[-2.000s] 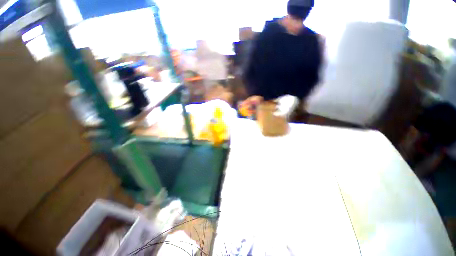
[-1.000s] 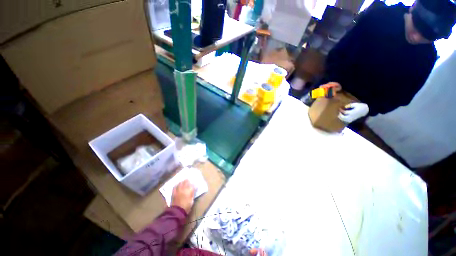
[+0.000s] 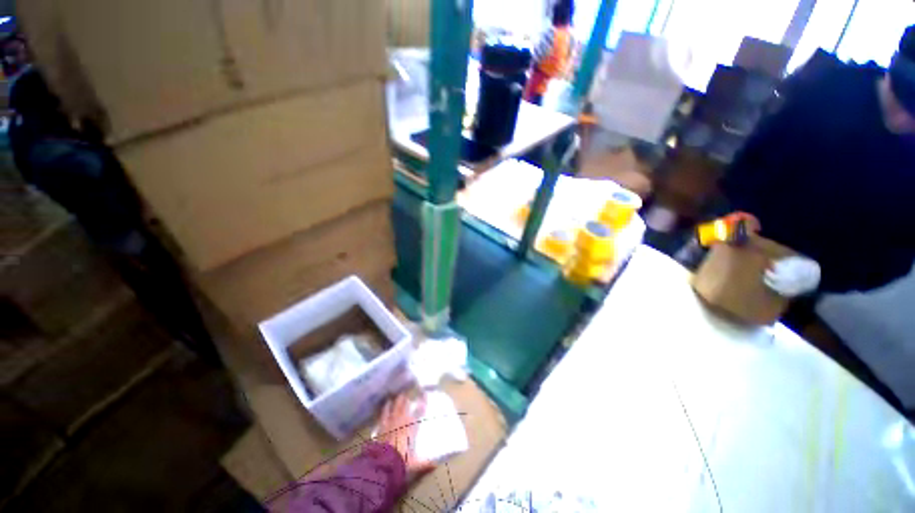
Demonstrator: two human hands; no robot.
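Observation:
My left hand (image 3: 403, 433), bare below a purple sleeve, is at the left edge of a flat white paper slip or stack (image 3: 439, 427) on the brown cardboard ledge. The fingers touch it, but blur hides whether they grip it. A white open bin (image 3: 343, 413) with whitish plastic inside stands just behind the hand. A crumpled white plastic piece (image 3: 437, 359) lies right of the bin. A grey-white speckled bundle (image 3: 532, 501) shows at the bottom edge, mostly cut off. My right hand is not in view.
The pale packing table (image 3: 642, 401) is on the right. Across it a person with a white glove holds a tape gun (image 3: 720, 230) at a brown carton (image 3: 744, 281). A green post (image 3: 439, 240), conveyor (image 3: 512, 301), yellow tape rolls (image 3: 594, 250) and stacked cartons (image 3: 271, 170) stand beyond.
The view has swung down and left since the first frame. My left hand has moved from on top of the white slip to its left edge. The bottom-edge fingertips have left view.

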